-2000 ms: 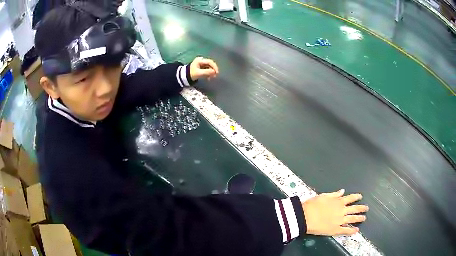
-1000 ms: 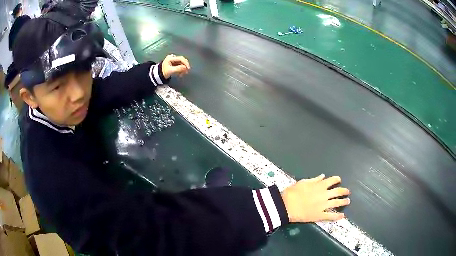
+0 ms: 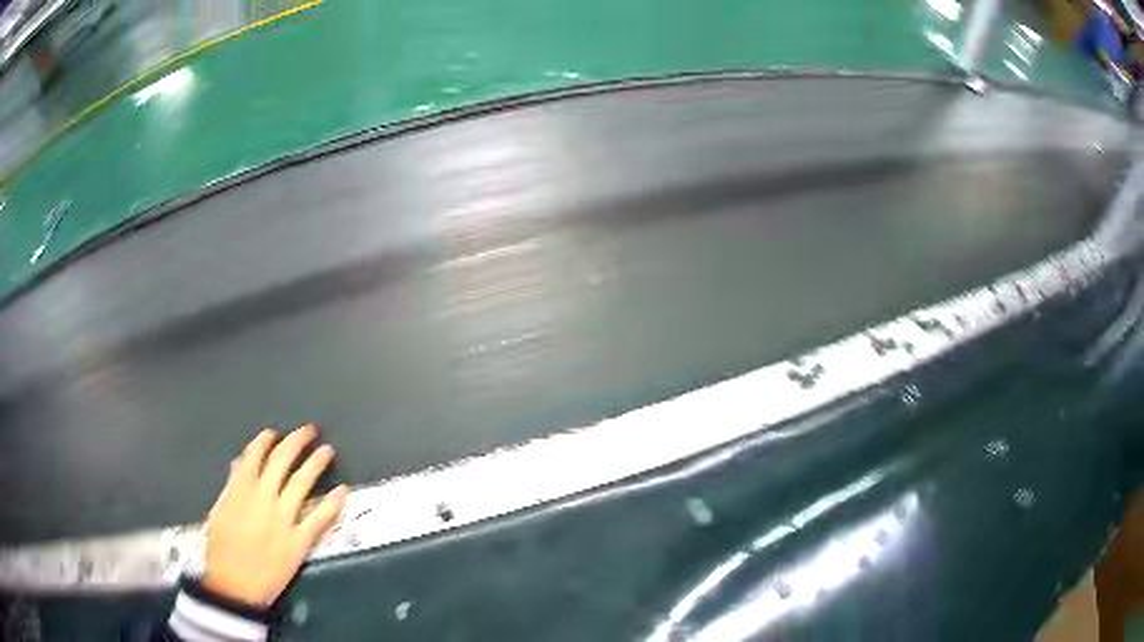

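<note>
Neither of my hands is in view. Nearest in front of me is the glossy dark green bench sheet (image 3: 565, 571), with bright glare and a few small pale spots. Along its far edge runs the long white conveyor side rail (image 3: 627, 447), with dark spots and chipped paint. Beyond the rail is the wide smooth grey-green conveyor belt (image 3: 627, 289). The picture is blurred by motion.
At the lower left, a co-worker's hand (image 3: 264, 514) with a white-striped dark cuff rests on the rail, fingers spread over the belt edge. Green floor (image 3: 502, 50) with a yellow line lies beyond the belt. A pale post (image 3: 979, 44) stands at the upper right.
The view has swung to the right. The co-worker's head, body and other hand, the small loose parts and the dark round disc are out of the picture. The co-worker's hand shows at the left.
</note>
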